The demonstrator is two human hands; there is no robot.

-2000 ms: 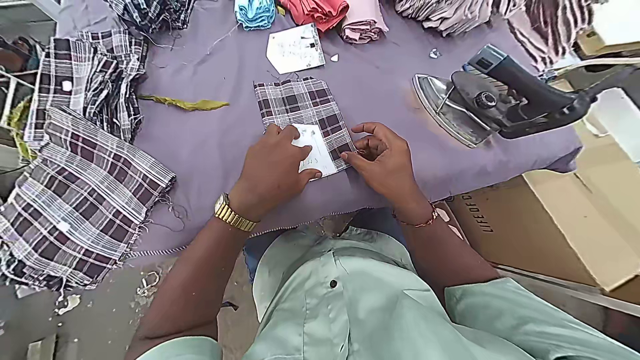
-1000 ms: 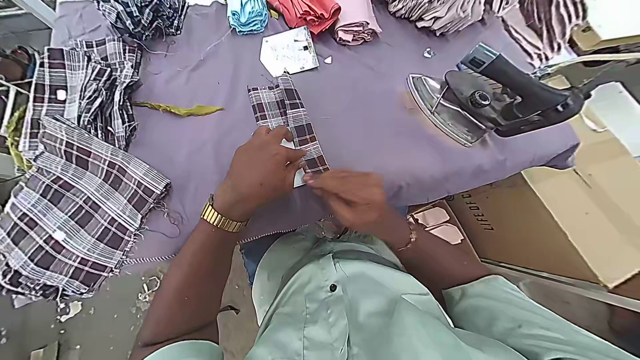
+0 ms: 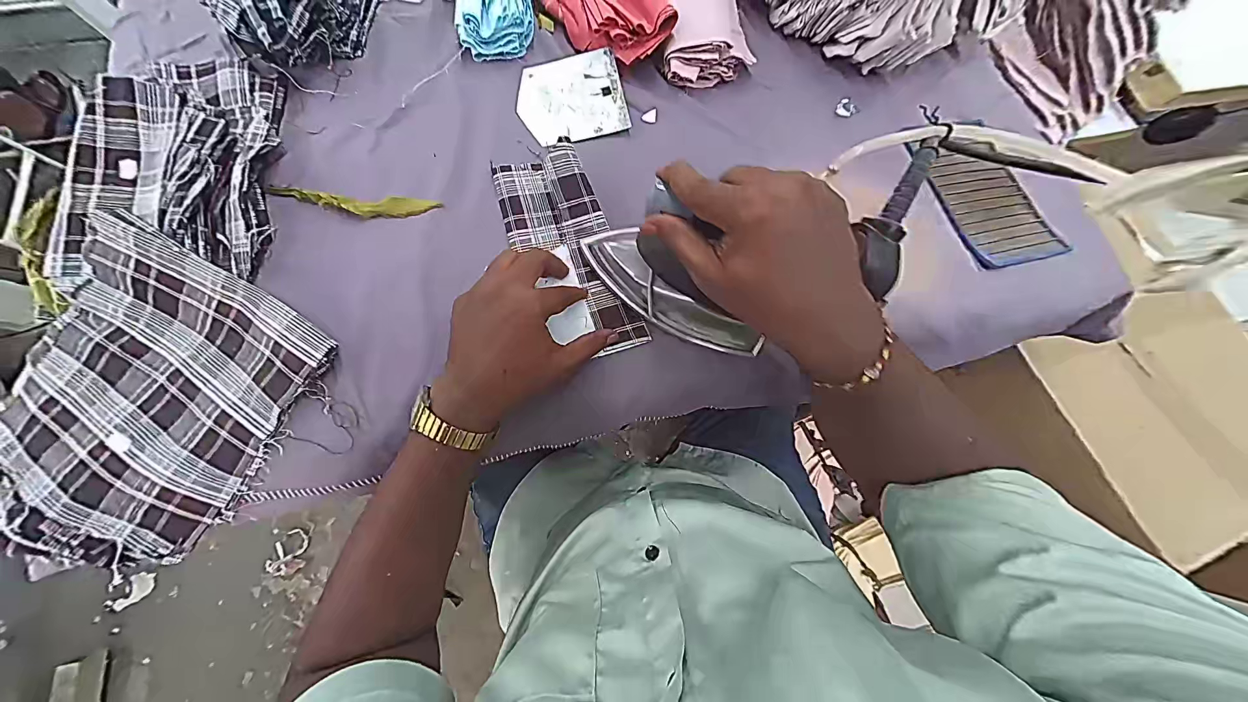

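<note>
My right hand (image 3: 770, 258) grips the handle of an electric iron (image 3: 673, 302), whose tip lies over the right edge of a small plaid cloth piece (image 3: 570, 200). Part of that cloth is folded over a pale flat template (image 3: 568, 322). My left hand (image 3: 522, 327) rests on the template and the cloth from the left, thumb near the lower edge and fingers spread. Above the cloth lies a second pale template (image 3: 575, 96) with a pointed side. The iron's far end is hidden by my right hand.
Plaid cloth pieces (image 3: 166, 380) are heaped at the left, beside a yellow-green strip (image 3: 356, 203). Blue (image 3: 494, 27), red (image 3: 614, 24) and pink (image 3: 707, 44) cloth bundles line the back. A ridged iron rest (image 3: 994, 205) lies at the right, above a cardboard box (image 3: 1150, 419).
My right hand has left the cloth's lower edge and taken hold of the iron, which has moved left from the right side onto the cloth. The cloth's right part was folded over the template.
</note>
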